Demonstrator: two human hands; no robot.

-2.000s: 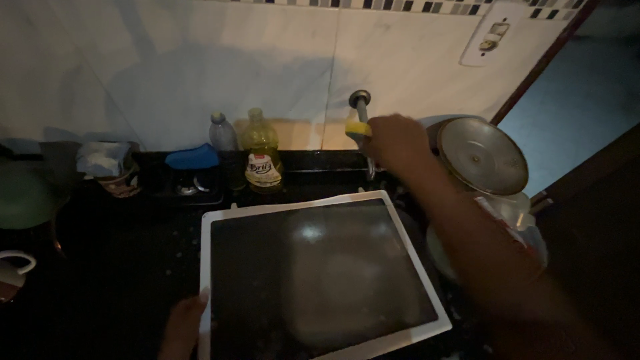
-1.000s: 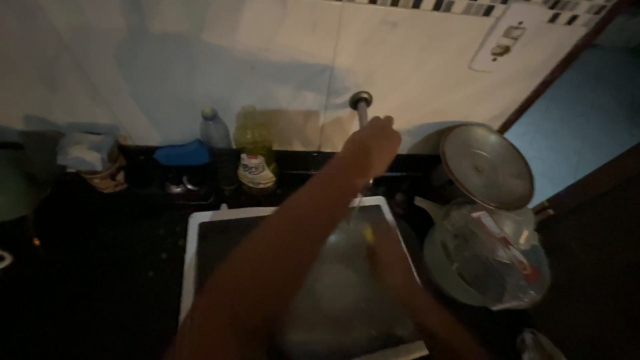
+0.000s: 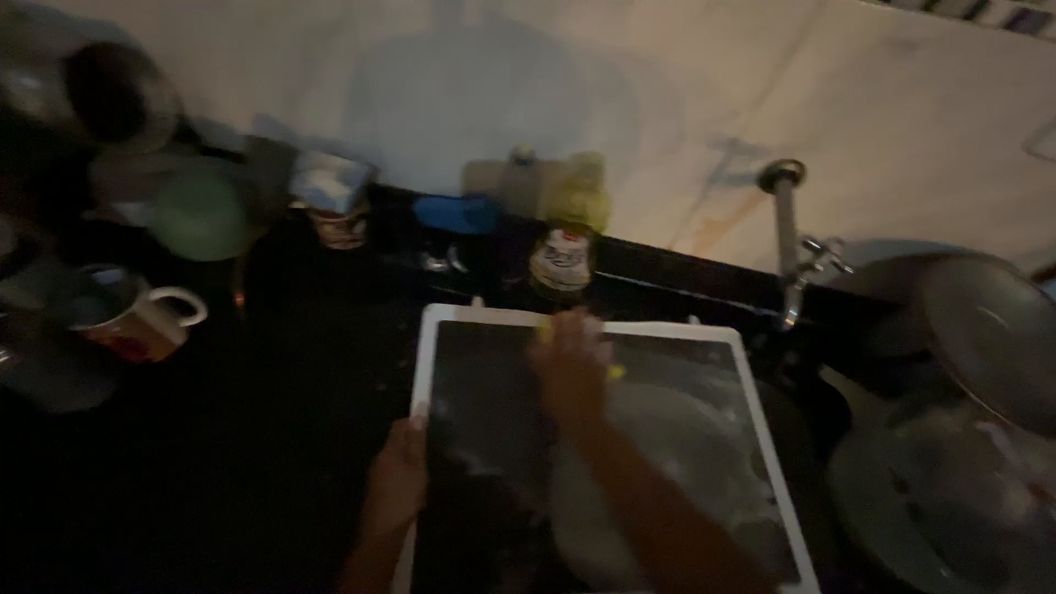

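A glass panel with a white frame, apparently a refrigerator shelf (image 3: 487, 396), lies over the dark counter and sink area. My left hand (image 3: 400, 466) grips its left edge, thumb on the frame. Near the far edge, my right hand (image 3: 575, 355) presses a yellow sponge (image 3: 615, 373) on the glass; only bits of the sponge show around the fingers. Just beyond the frame stands a yellow dish soap bottle (image 3: 569, 239). The metal faucet (image 3: 788, 239) comes out of the wall at the right of the panel. The picture is dim and blurred.
Along the wall stand a blue cloth or sponge (image 3: 456, 214), a patterned cup (image 3: 340, 227) holding a packet, and a green round container (image 3: 198, 213). A white-handled mug (image 3: 144, 326) is at left. At right are a large pan lid (image 3: 994, 338) and a plastic-covered bowl (image 3: 932, 495).
My right hand has come down onto the glass near the panel's far edge. My left hand, at the faucet one second ago, now holds the panel's left edge. The view has shifted left.
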